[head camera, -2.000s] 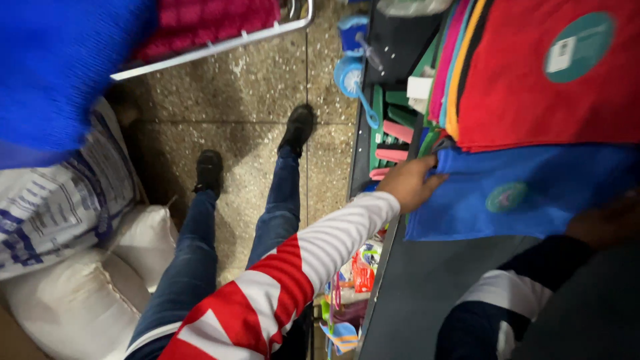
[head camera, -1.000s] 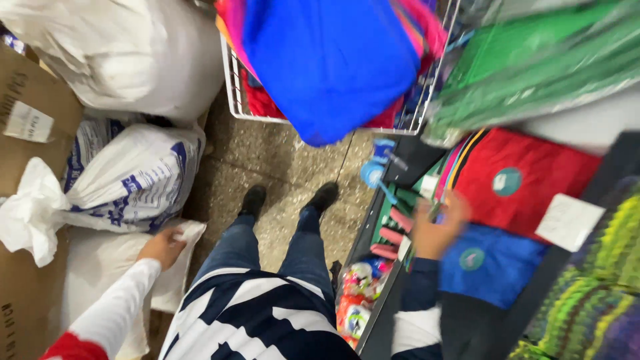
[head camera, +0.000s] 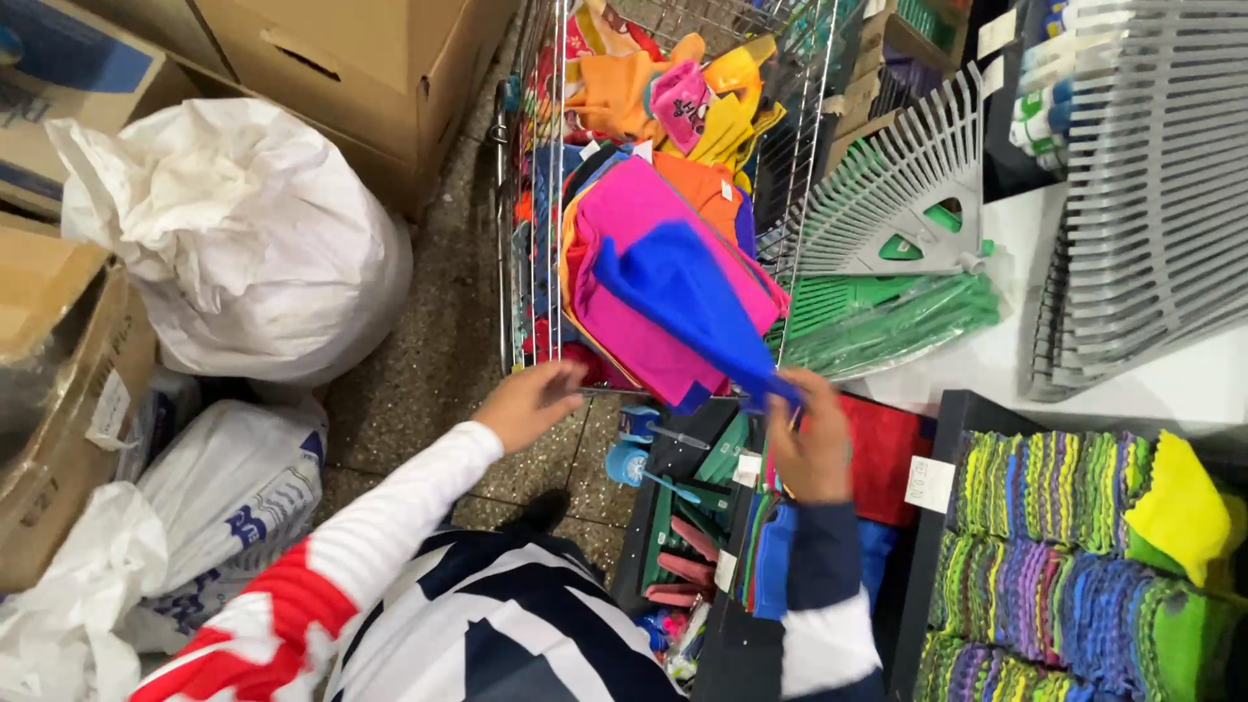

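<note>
My right hand [head camera: 814,434] grips one end of a blue cloth [head camera: 673,292], which stretches up and left over a stack of folded cloths with a pink one [head camera: 634,341] on top. That stack lies at the near end of a wire shopping cart [head camera: 801,195]. My left hand [head camera: 536,400] is beside the cart's near edge with its fingers apart and nothing in it. Just under my right hand, red cloth [head camera: 877,458] and folded blue cloths [head camera: 775,556] lie on the dark shelf. Orange and yellow textiles [head camera: 609,93] fill the cart's far part.
A large white sack [head camera: 283,244] and cardboard boxes [head camera: 341,78] stand at the left. Grey leaf rakes [head camera: 1150,195] and green rakes [head camera: 838,302] are at the right, above a dark bin [head camera: 912,585] of striped textiles. Blue scoops [head camera: 626,463] hang by the shelf's edge.
The view has swung up toward the cart. My left hand has left the white bag at the left, and my right hand has moved from the shelf's cloths to the blue cloth over the cart.
</note>
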